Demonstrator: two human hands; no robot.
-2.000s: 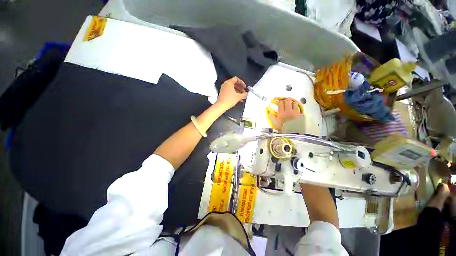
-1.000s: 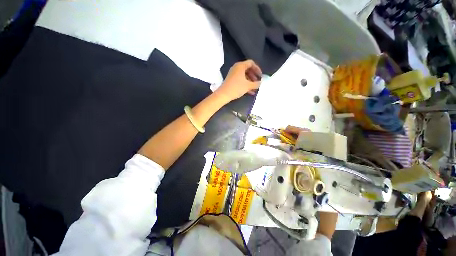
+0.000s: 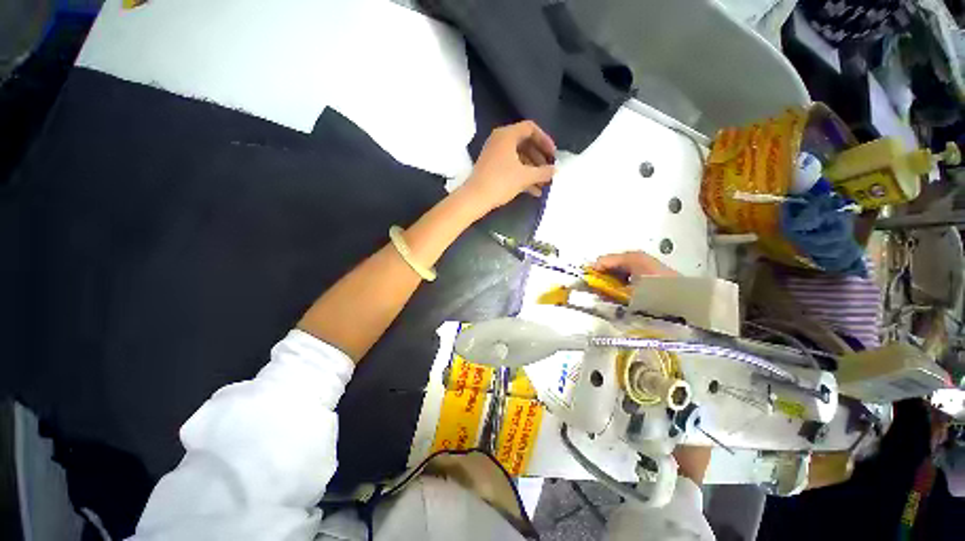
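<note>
A large dark fabric panel (image 3: 222, 232) lies left of the sewing machine (image 3: 730, 386) and reaches under my left forearm. My left hand (image 3: 513, 164) is at the panel's right edge, with thumb and fingertips pinched together on a small dark bit at that edge. My right hand (image 3: 626, 266) is behind the machine head, partly hidden by it, and holds the yellow-handled scissors (image 3: 603, 283). The silver blades point left over the panel's edge and look slightly apart. The needle area is hidden by the machine head and lamp (image 3: 503, 342).
Yellow tape (image 3: 463, 407) with red print is on the machine bed near my body. Crumpled dark cloth (image 3: 529, 63) lies beyond my left hand, beside the pale trough (image 3: 730, 79). A yellow-wrapped container (image 3: 749, 174) and a yellow bottle (image 3: 873, 174) stand at the right.
The view has shifted closer to the panel. My right hand has gone from lying flat over the scissors to holding them with the blades at the cloth edge. My left hand stays pinched at the edge.
</note>
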